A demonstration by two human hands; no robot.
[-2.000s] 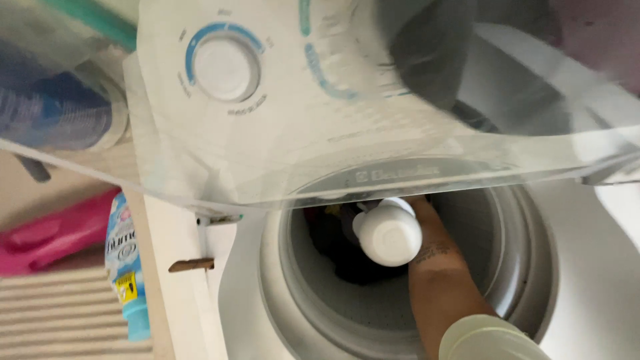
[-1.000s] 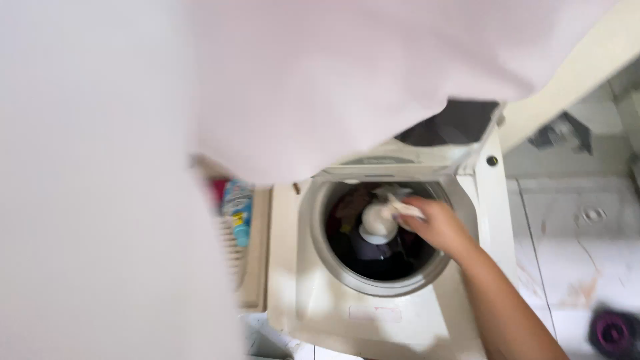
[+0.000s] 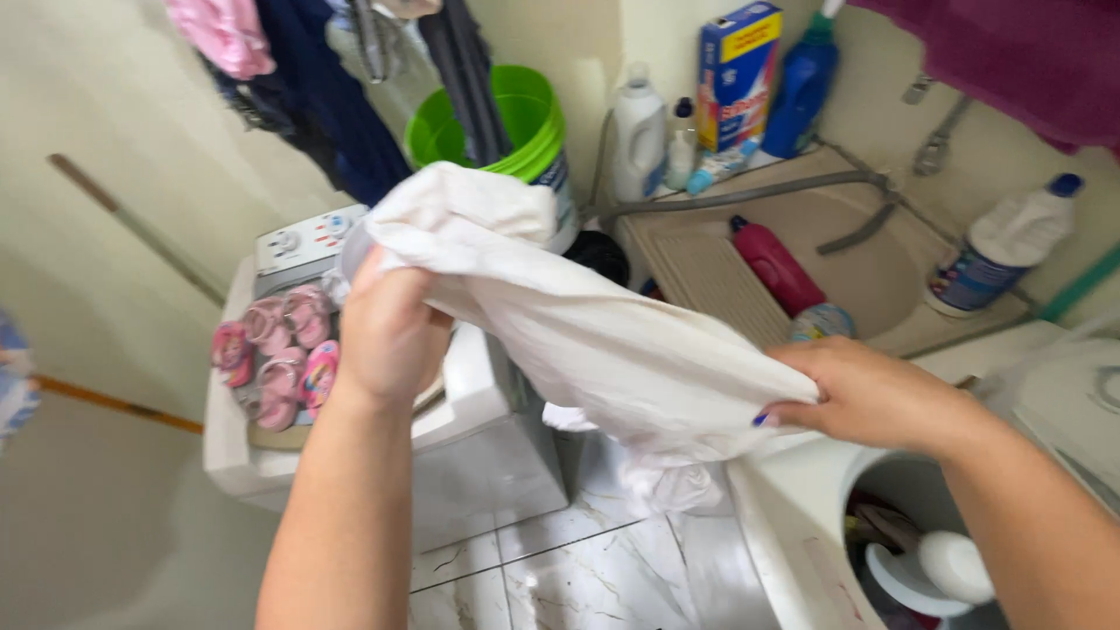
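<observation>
A white cloth point(image 3: 604, 332) is stretched between my two hands over the gap beside the washing machine. My left hand point(image 3: 394, 324) grips its upper left end, where part of the fabric bunches up above the fist. My right hand point(image 3: 862, 389), with a blue-painted nail, pinches the cloth's right edge between thumb and fingers. Under my right forearm is the open tub of a top-loading washing machine point(image 3: 796, 525), with dark clothes point(image 3: 884, 525) around its white agitator point(image 3: 954, 564). More white fabric point(image 3: 674, 486) shows low behind the stretched cloth; whether it is the same piece I cannot tell.
Pink children's shoes point(image 3: 282, 376) lie on a second, smaller machine point(image 3: 223, 446) at left. A green bucket point(image 3: 534, 105) stands behind, below hanging clothes point(image 3: 350, 114). At the back right, a sink point(image 3: 875, 254) holds a pink bottle point(image 3: 779, 267), with detergent containers point(image 3: 639, 131) around it.
My right hand was at the washer's agitator and is now above and outside the tub, holding the white cloth. My left hand has come into view on the cloth. The view has swung left.
</observation>
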